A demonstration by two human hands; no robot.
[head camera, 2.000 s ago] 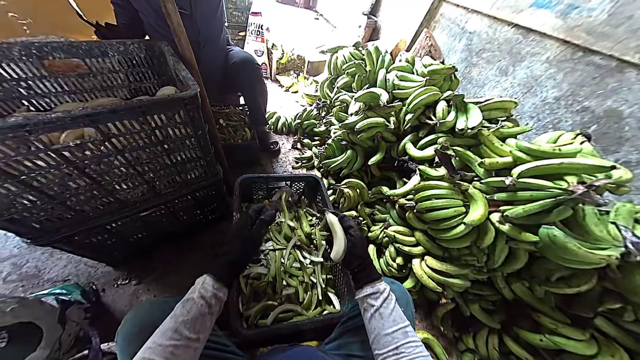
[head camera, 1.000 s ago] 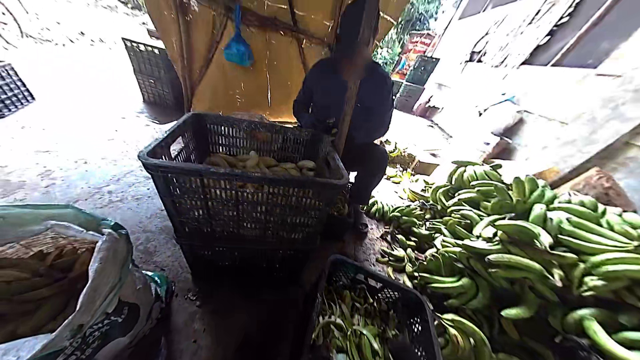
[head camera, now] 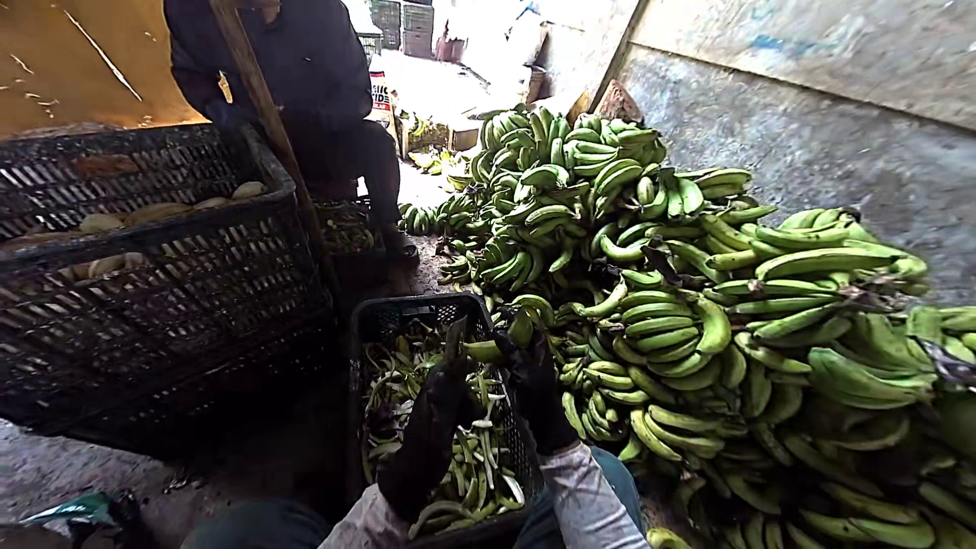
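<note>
Both hands wear dark gloves above the peel-filled black plastic crate [head camera: 358, 366]. My left hand [head camera: 431, 419] is closed around a dark, flat, blade-like tool [head camera: 456, 339] that points upward; its exact kind is unclear. To its right, my right hand [head camera: 535, 381] grips green plantains or bananas [head camera: 521, 329], one of which extends left towards the tool. Green and pale strips of peel [head camera: 476, 465] lie in the crate below. A large heap of green banana bunches [head camera: 663, 328] rises beside my right hand.
At the left, stacked black crates [head camera: 152, 267] hold peeled bananas [head camera: 156, 213]. Beyond them a person in dark clothes [head camera: 305, 84] sits behind a wooden pole [head camera: 263, 99], near another crate of peels [head camera: 347, 229]. A concrete wall [head camera: 762, 130] runs behind the heap.
My right hand held a pale peeled banana two seconds ago; now green ones are in it. The view swung left over the stacked crates and came back.
</note>
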